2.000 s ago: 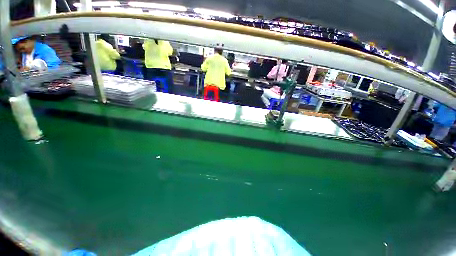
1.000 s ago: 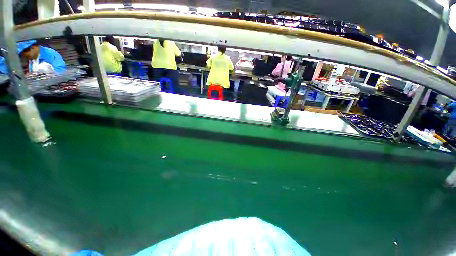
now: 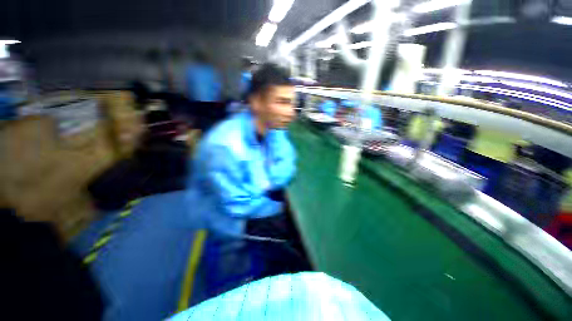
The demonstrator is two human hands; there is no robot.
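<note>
Neither of my hands is in the picture. The green conveyor belt (image 3: 376, 244) runs from the lower right away to the upper middle, with a small white scuff on it. My light blue smock with thin grid lines (image 3: 288, 301) shows at the bottom edge and hides part of the belt's near end. The view is blurred. Nothing held can be seen.
A person in a blue smock (image 3: 235, 169) sits at the belt's left side. Brown cartons (image 3: 56, 157) and dark piles stand at the far left. A white-wrapped post foot (image 3: 349, 165) stands on the belt. Pale trays (image 3: 439, 169) lie on the far ledge (image 3: 533, 241). The floor is blue.
The view has swung left along the belt. The seated person nearby, the cartons and the floor have come into view. The bit of blue fabric at the lower left is no longer seen.
</note>
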